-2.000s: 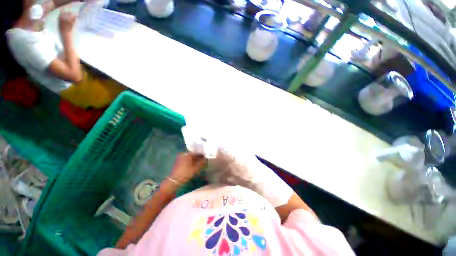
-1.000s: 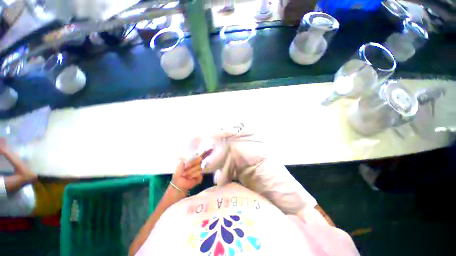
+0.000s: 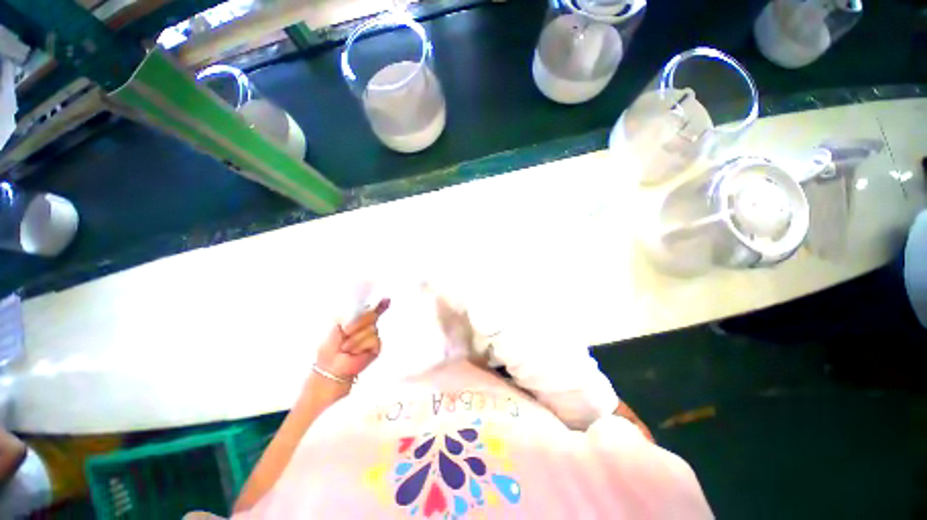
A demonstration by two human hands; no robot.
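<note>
My left hand point(image 3: 351, 348), bare with a thin bracelet, is over the near edge of the white bench point(image 3: 488, 239). Its fingers are bent around something pale that blends into the bright bench; I cannot tell its shape. My right hand point(image 3: 462, 330) is covered in white glove or cloth and is close to the left hand, in front of my chest. The glare hides its fingers and whether it holds anything. Clear jars with frosted white lower parts stand at the bench's right end, one point(image 3: 666, 132) at the far edge and one point(image 3: 732, 218) nearer.
More jars point(image 3: 402, 102) stand on the dark green conveyor point(image 3: 478, 91) behind the bench. A green post point(image 3: 239, 142) slants down to the bench's far edge. A green crate point(image 3: 168, 472) is at lower left, beside part of another person point(image 3: 20, 477). Clear plastic parts point(image 3: 844, 188) lie far right.
The view has swung right, away from the crate, which now shows only at lower left. My hands have moved from over the crate to over the bench, and now look slightly farther apart.
</note>
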